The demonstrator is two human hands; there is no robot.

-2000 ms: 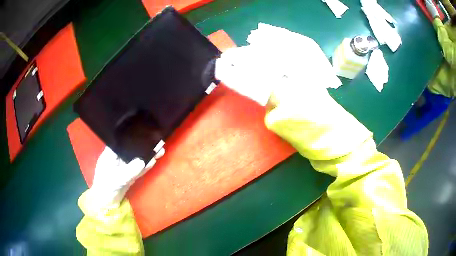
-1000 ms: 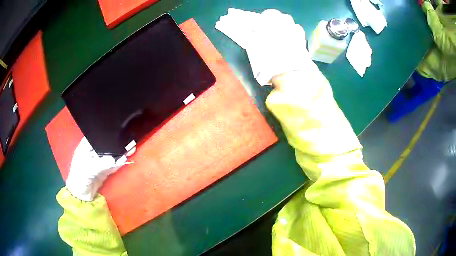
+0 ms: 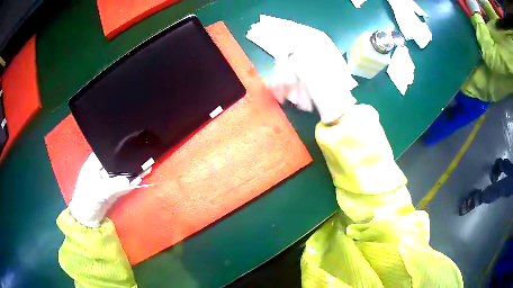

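A glossy black LCD panel (image 3: 160,93) lies face up over a red-orange foam pad (image 3: 219,163), with two white tabs along its near edge. My left hand (image 3: 95,185), in a white glove, grips the panel's near left corner. Thin white strands stick out beside its fingers. Whether the panel touches the pad all over is unclear. My right hand (image 3: 306,84), gloved white and blurred, is just right of the pad's right edge, off the panel. A white wipe (image 3: 287,36) lies on the green worktop behind it. White merges with white, so whether the hand holds a wipe is unclear.
A translucent dispenser bottle (image 3: 367,56) with a metal pump top stands right of my right hand, with loose white wipes (image 3: 401,70) beside it. More red pads (image 3: 129,14) lie at the far side and left. Another person's yellow-green sleeve (image 3: 492,50) shows at upper right.
My right hand left the panel's right corner, went to the white wipe, and has now come back a little toward the pad. The panel was lowered slightly; my left hand kept its hold.
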